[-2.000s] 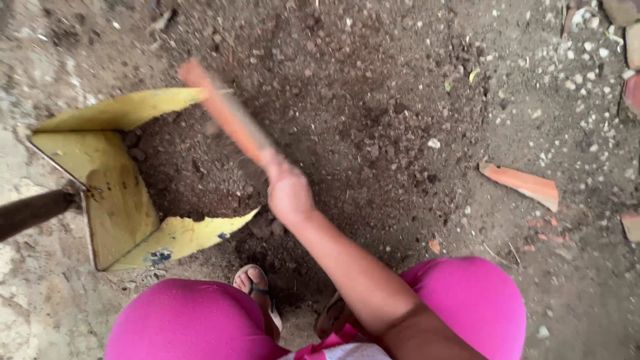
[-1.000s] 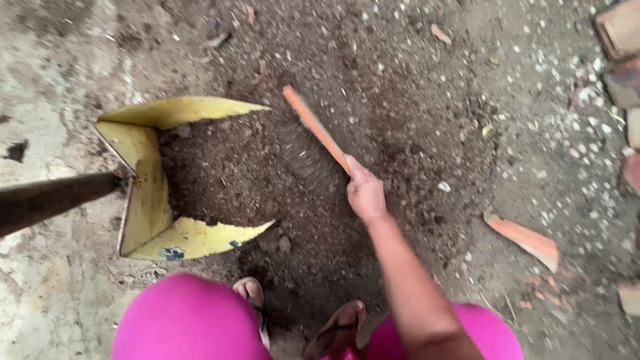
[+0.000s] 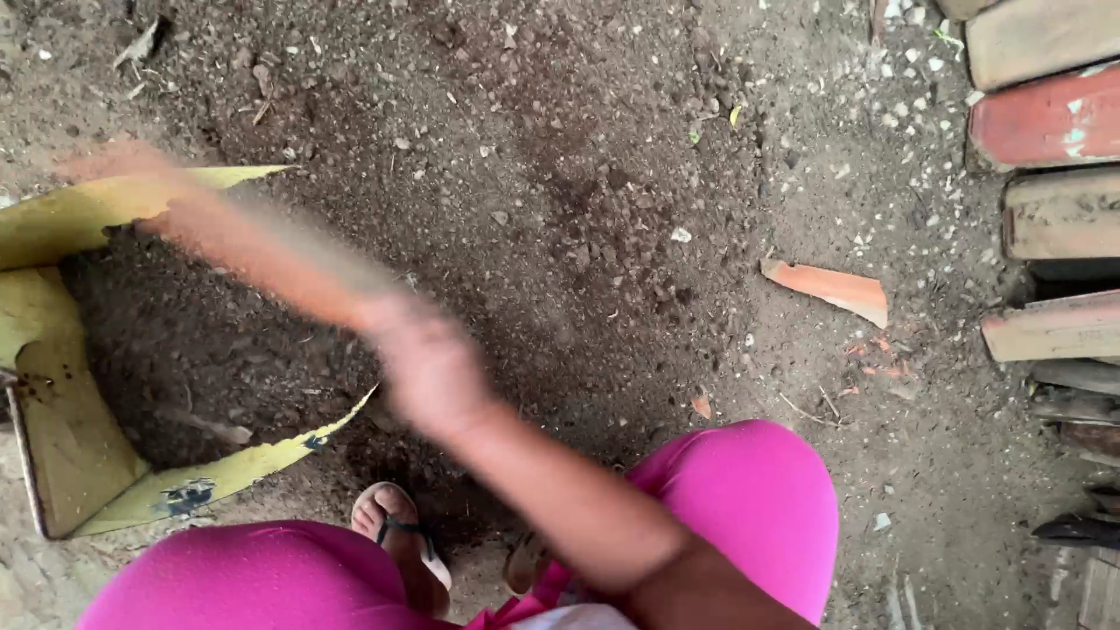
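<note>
My right hand (image 3: 433, 363) is closed around one end of a long orange piece of clay tile (image 3: 271, 262), both blurred by motion. The tile's far end reaches over the upper side wall of a yellow metal dustpan (image 3: 61, 402) at the left edge. Dark soil (image 3: 219, 324) lies between the dustpan's side walls. My hand is just right of the tip of its lower wall. My left hand is out of view.
A broken piece of orange clay tile (image 3: 831, 290) lies on the dirt at the right. Stacked clay tiles (image 3: 1050, 114) line the right edge. My sandalled foot (image 3: 394, 516) is below the dustpan's lower wall, between my knees.
The right hand with the tile piece has swung left from one second ago, when the tile was right of the dustpan's opening. The dustpan sits farther left in view.
</note>
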